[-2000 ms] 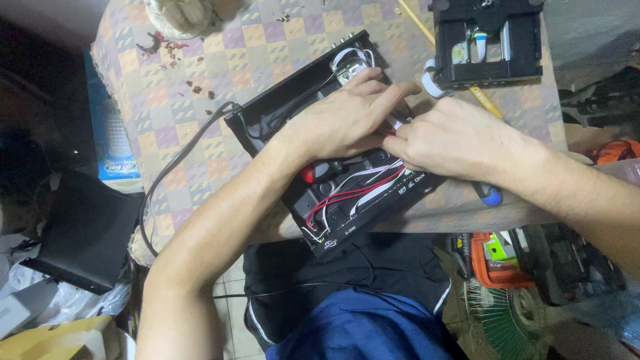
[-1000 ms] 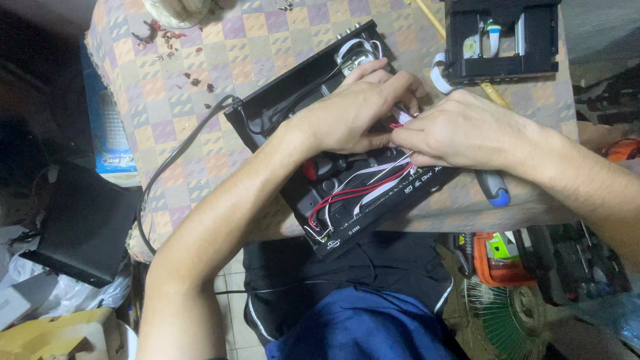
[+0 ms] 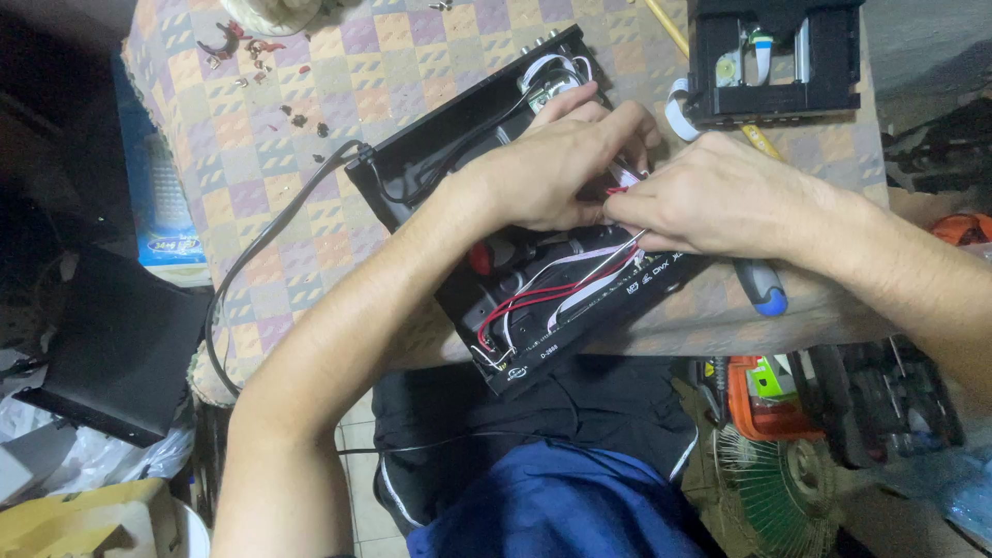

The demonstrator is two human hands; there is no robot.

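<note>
An uncovered black DVD player chassis lies slanted on the cloth-covered table. Over its right half, my left hand bends its fingers around a bundle of wires and white ribbon cable. My right hand meets it there, thumb and fingertips pinched on the wires. Red wires run from the pinch to the front panel's left end, beside a white flat cable. Near the rear panel a circuit board shows past my left fingers. My palms hide the exact contact.
A black disc drive mechanism sits at the upper right, over a yellow pencil-like stick. A blue-and-grey tool handle lies by the table's front edge. Small screws and broken bits are scattered at upper left. A black power cord crosses the left side.
Both hands stay together over the wires at the right of the chassis, with only small finger shifts.
</note>
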